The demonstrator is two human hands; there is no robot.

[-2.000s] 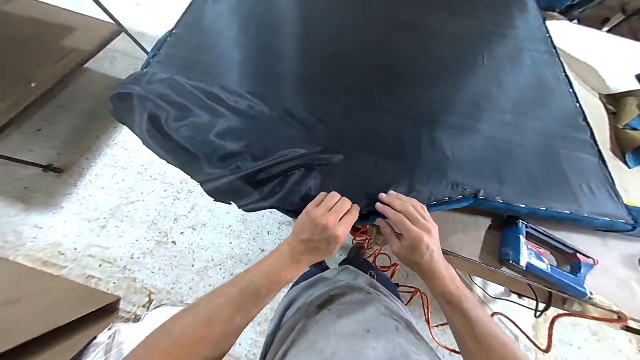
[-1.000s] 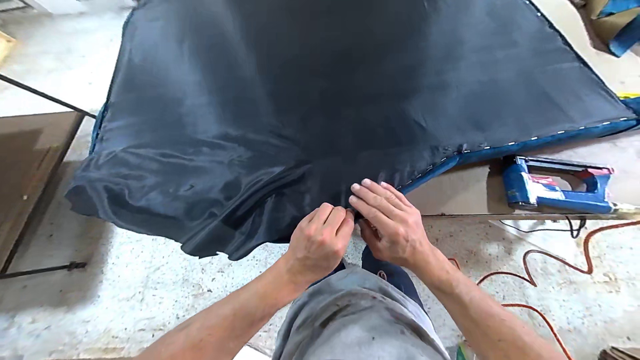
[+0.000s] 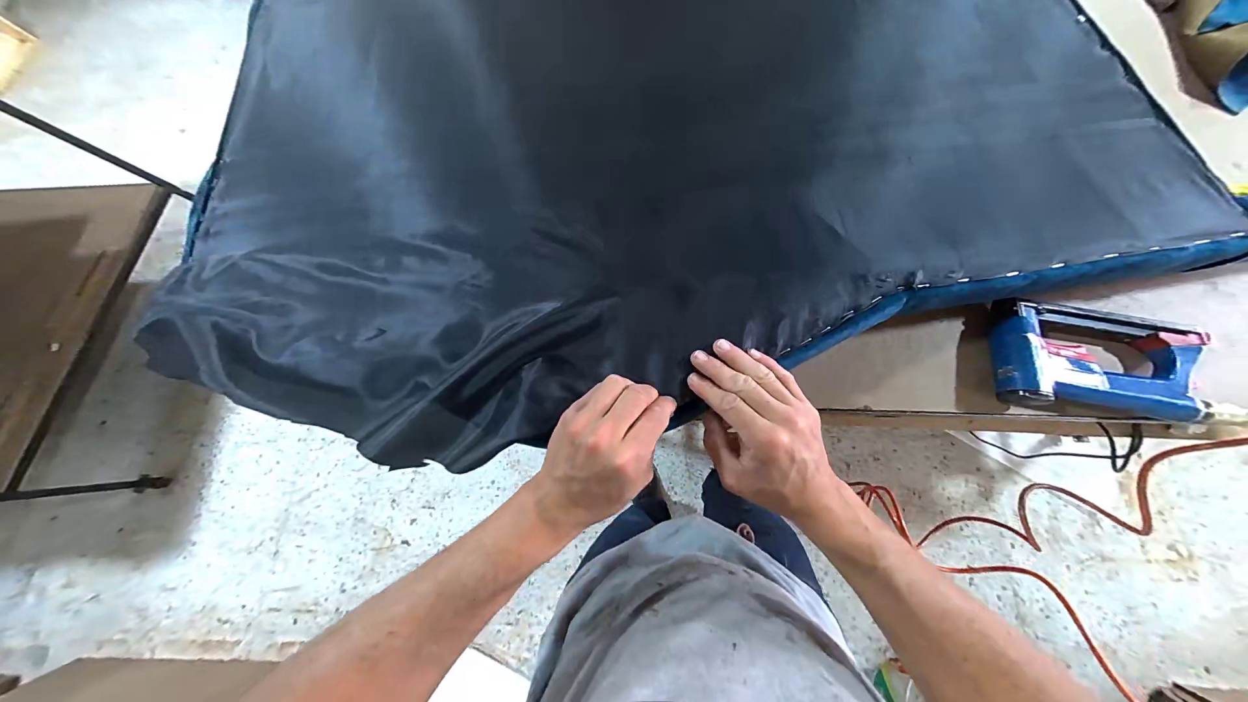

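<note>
A black lining fabric (image 3: 702,175) covers the top of a panel with blue upholstery (image 3: 1033,283) at its rim; a line of staples runs along the right part of the near edge. My left hand (image 3: 600,448) pinches the fabric's near edge between thumb and curled fingers. Just right of it, my right hand (image 3: 765,429) lies with its fingers flat on the fabric and its thumb under the edge. Left of my hands the fabric hangs loose in folds. A blue pneumatic staple gun (image 3: 1097,361) lies on its side on the workbench to the right.
The workbench (image 3: 936,375) supports the panel at the right. An orange coiled air hose (image 3: 1053,575) trails over the speckled floor (image 3: 292,546). At the left stands a brown board (image 3: 58,283) with metal rods beside it. Blue and tan material (image 3: 1219,49) lies at the top right.
Both hands have shifted along the near edge relative to the panel, toward the loose folds at the left. The right hand's fingers now lie flatter on the fabric. The view has moved.
</note>
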